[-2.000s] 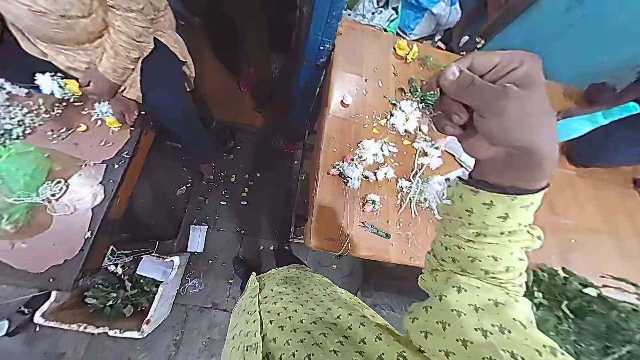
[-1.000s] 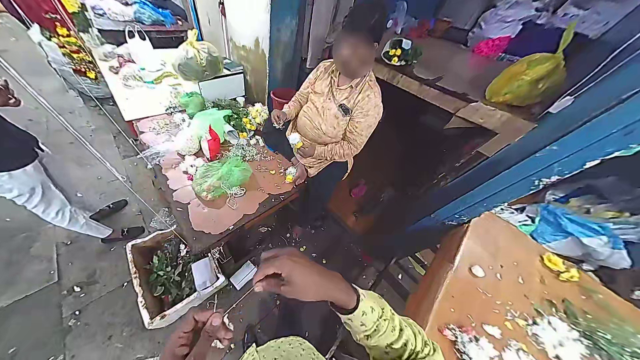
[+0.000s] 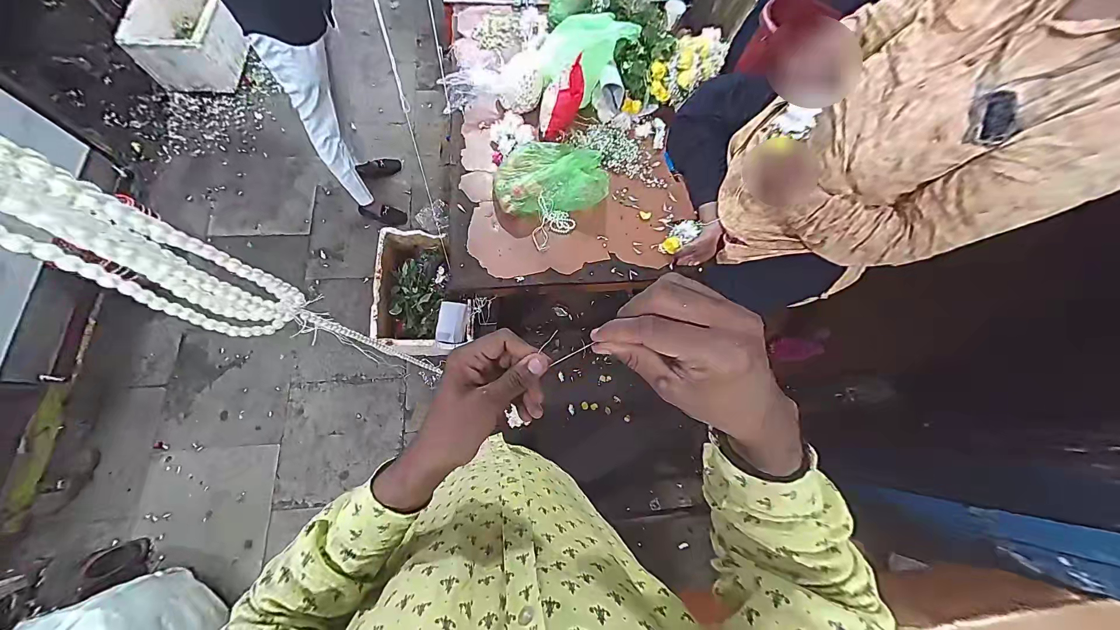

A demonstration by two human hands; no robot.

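In front of my chest, my left hand (image 3: 490,398) pinches a thin thread (image 3: 573,354) between thumb and forefinger. A small white flower piece (image 3: 514,416) shows under its curled fingers. My right hand (image 3: 691,363) holds the other end of the short taut thread at its fingertips, a little to the right. Strung white flower garlands (image 3: 201,271) hang at the left, tied into a cord that runs down behind my left hand.
Beyond my hands, a table (image 3: 525,249) bears a green plastic bag (image 3: 551,179) and flowers. A foam box (image 3: 381,289) with leaves stands beside it. A person in a tan shirt (image 3: 927,157) is at the right, another in white trousers (image 3: 306,105) at the upper left.
The view has swung far left from the orange table with loose flowers. My right hand, raised over that table two seconds ago, is now close to my left hand.
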